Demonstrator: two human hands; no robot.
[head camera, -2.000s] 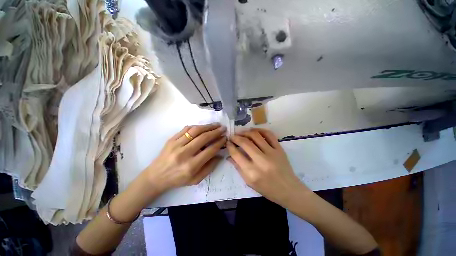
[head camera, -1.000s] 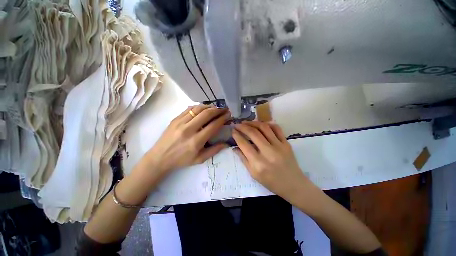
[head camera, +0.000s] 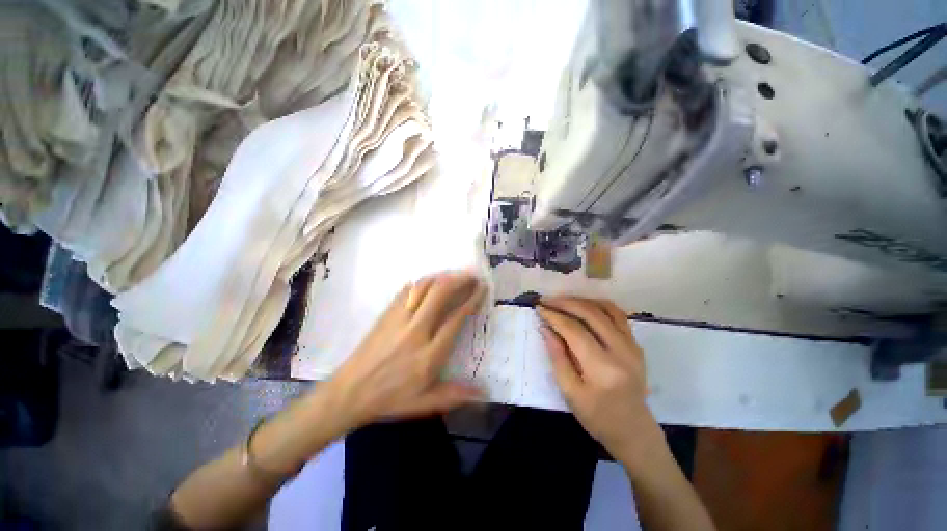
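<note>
My left hand (head camera: 421, 337) is on the front of the white table, left of the needle area, fingertips beside a pale edge. The area there is overexposed, so I cannot tell whether cloth is under or in it. My right hand (head camera: 600, 358) is at the front edge of the machine bed, fingers curled and fingertips close together; nothing clear shows in it. The dark needle plate (head camera: 513, 230) lies uncovered beyond both hands, beside the sewing machine head (head camera: 665, 145). No cloth piece is clearly visible at the needle area.
A thick bundle of cream cut pieces (head camera: 244, 233) is stacked at the left, its end over the table edge. A tan patch (head camera: 599, 259) is beside the needle area, another tan patch (head camera: 846, 407) at the right front edge. The white table edge (head camera: 748, 384) crosses in front of my lap.
The view has shifted, so the bundle and machine head appear further right. Both hands have drawn back from the presser foot towards the table front and are further apart. The needle plate is now exposed.
</note>
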